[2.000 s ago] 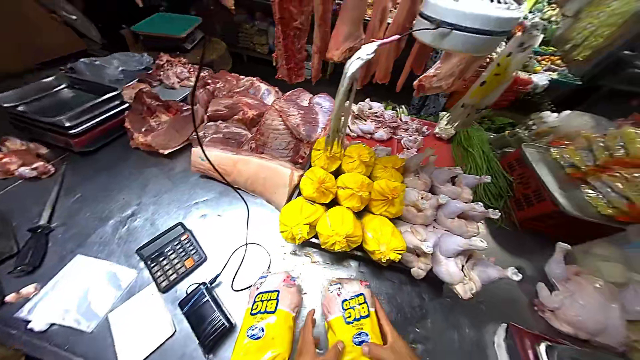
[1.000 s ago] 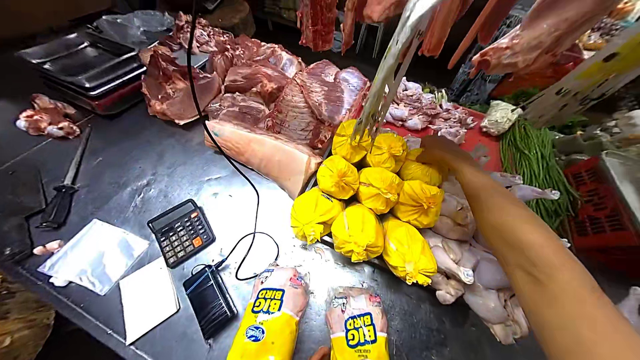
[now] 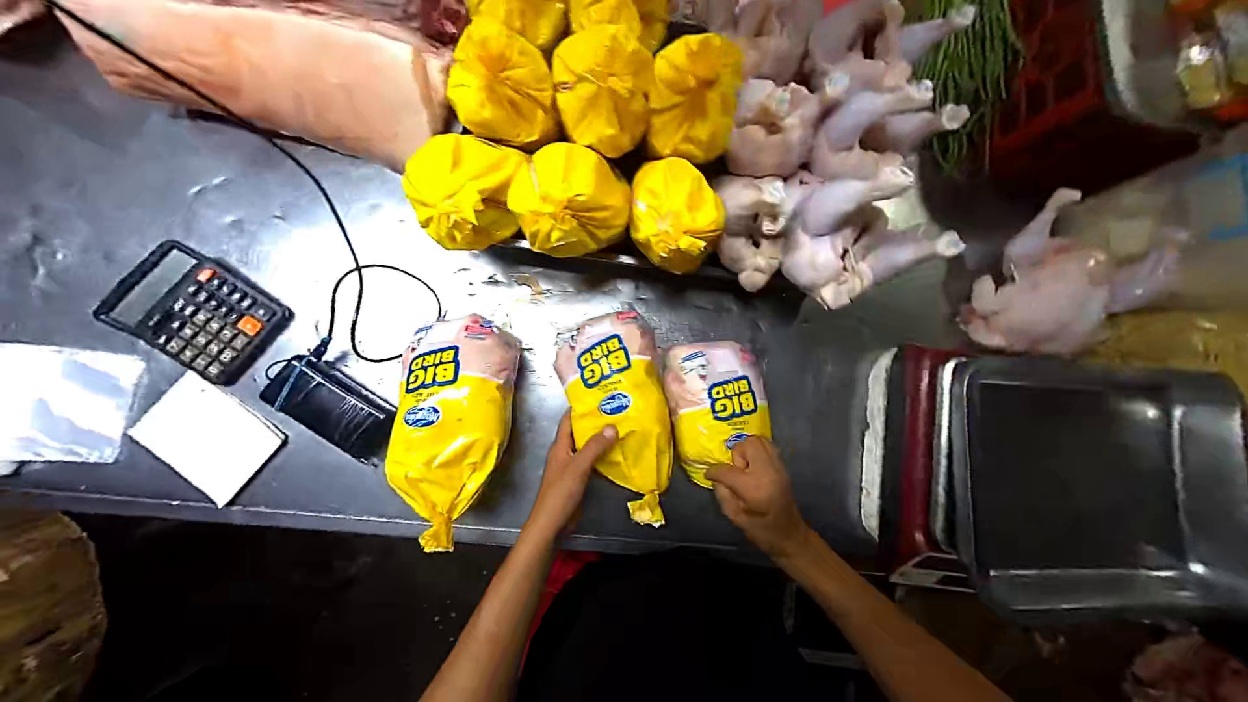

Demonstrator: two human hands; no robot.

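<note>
Three wrapped chickens in yellow and clear plastic lie on the metal counter. My left hand [image 3: 572, 468] grips the lower left side of the middle wrapped chicken [image 3: 621, 419], its thumb on top. The right wrapped chicken [image 3: 721, 395] has its lower end in my right hand [image 3: 759, 487], fingers curled over it. To the left, the third wrapped chicken [image 3: 453, 419] lies untouched, its twisted end at the counter's front edge. Behind them, several yellow wrapped chickens [image 3: 568, 200] stand in rows on a tray, beside bare chickens [image 3: 838, 224] with legs pointing right.
A calculator [image 3: 195, 310], a black device [image 3: 330, 405] with a cable, a white pad [image 3: 207, 437] and clear plastic bags [image 3: 63, 402] lie at left. A large pork slab [image 3: 263, 78] is behind. At right are a scale with a metal tray [image 3: 1082, 478] and a single chicken [image 3: 1048, 292].
My right arm, stretched over the yellow rows one second ago, is back near the front edge. A third wrapped chicken now lies at the right of the two seen before. The view has moved closer.
</note>
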